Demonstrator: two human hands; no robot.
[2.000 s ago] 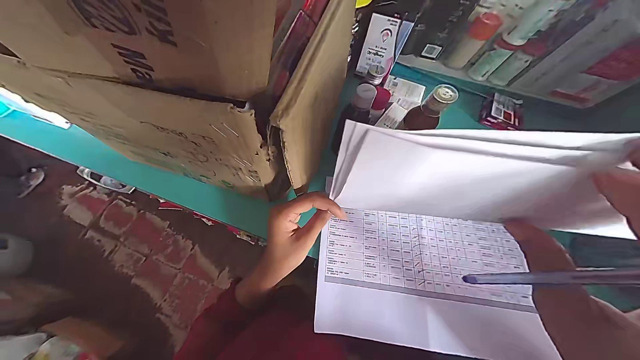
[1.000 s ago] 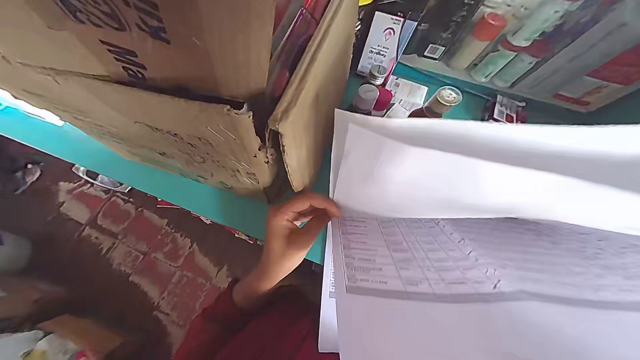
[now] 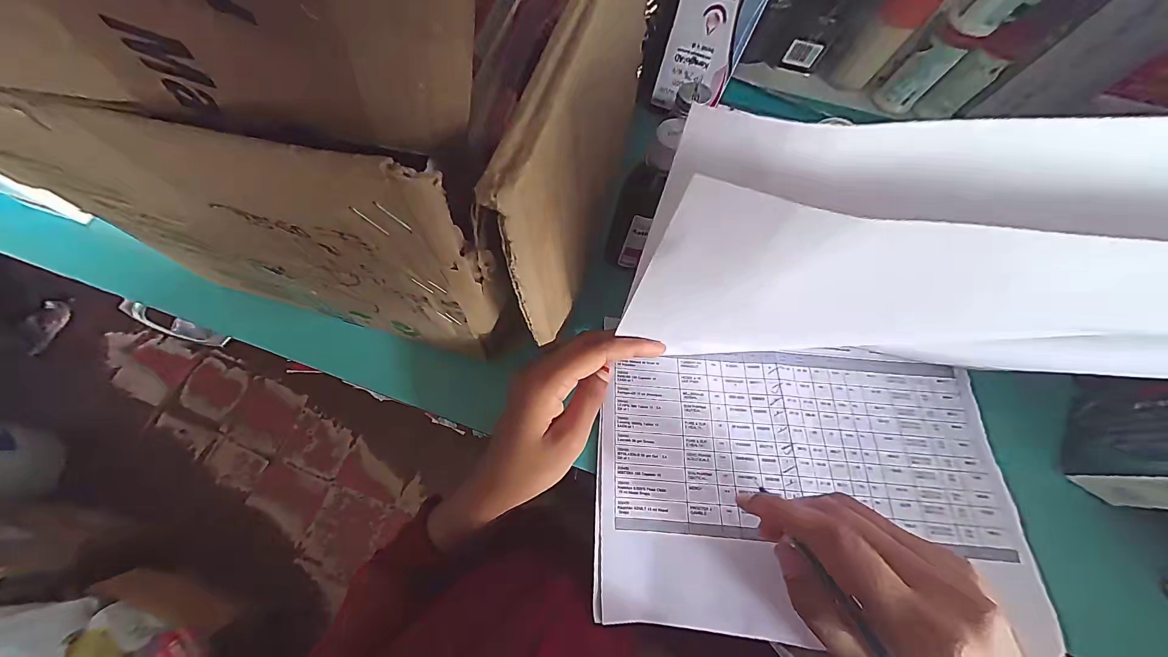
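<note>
Folded-back white sheets [image 3: 876, 265] lie above a printed page with a table [image 3: 693, 566], whose rows bear several pen ticks in one column. My left hand [image 3: 538, 420] pinches the stack's left edge at the fold, thumb below and index finger on top. Between the fingers of my right hand [image 3: 876, 566] is a dark pen [image 3: 835, 589], its tip on or just over the lower rows of the table. The pen's far end runs out of view at the bottom.
Large cardboard cartons [image 3: 365, 237] stand on the teal tabletop [image 3: 365, 351] at left. Behind the papers are a dark bottle [image 3: 641, 196], a small medicine box [image 3: 698, 46] and a case of tubes [image 3: 922, 82]. A dark box [image 3: 1118, 438] is at right. Worn brick floor [image 3: 265, 429] shows below.
Upper sheets have been turned back, uncovering a table page. My right hand, out of sight one second ago, is back over the page with the pen. My left hand still holds the left edge.
</note>
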